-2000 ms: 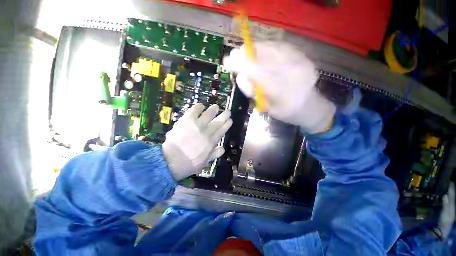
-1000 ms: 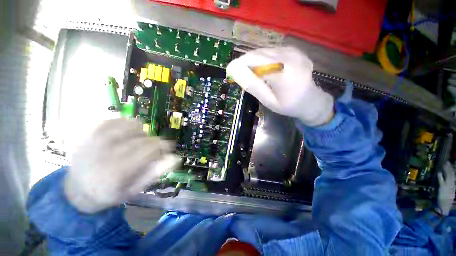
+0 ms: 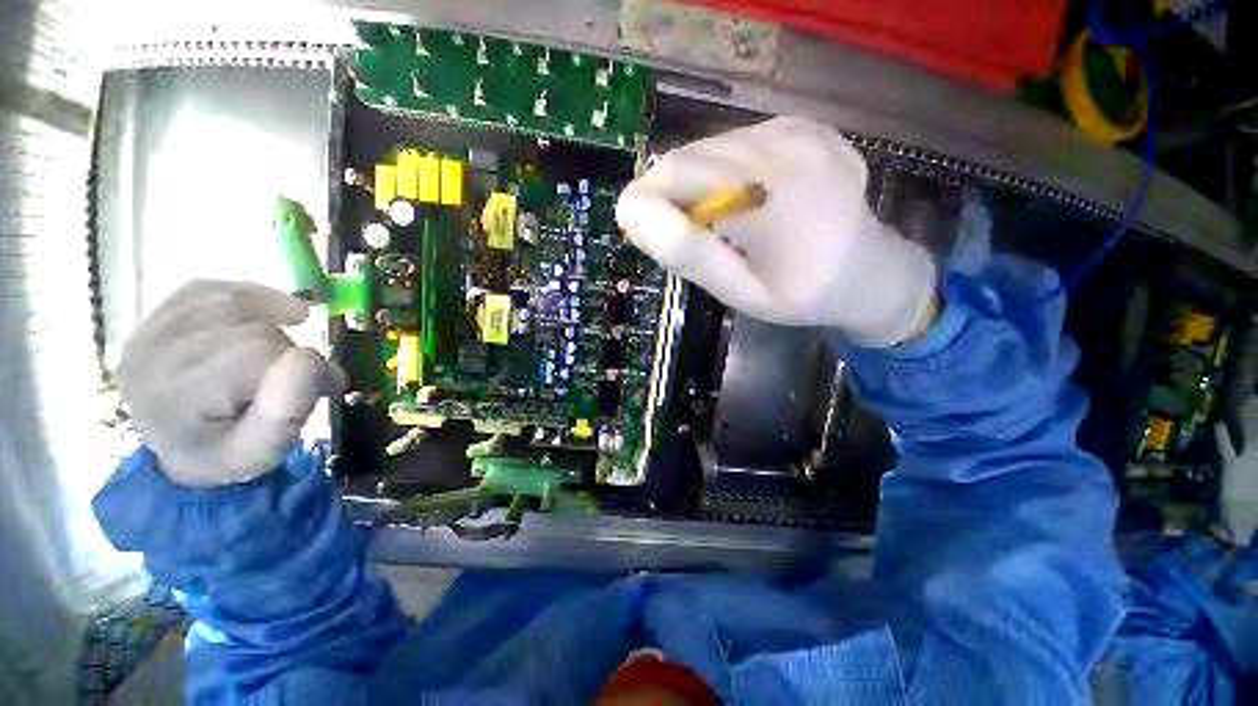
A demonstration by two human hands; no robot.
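Note:
A green circuit board lies in a black carrier, with yellow block capacitors near its far left corner. My right hand, in a white glove, is closed around a short-showing yellow tool over the board's far right corner; the tool's lower end is hidden. My left hand, in a white glove, is at the carrier's left edge with fingers curled, just below a green lever. I cannot tell whether it grips anything. Another green clamp sits at the near edge.
A green strip runs along the board's far side. A red mat lies beyond the conveyor rail. A yellow ring and blue cord are at the far right. Another board and part of a white glove are at the right.
My left hand has moved off the board to the carrier's left edge, uncovering the board's near part. My right hand stays at the far right corner, with the yellow tool now tilted lower.

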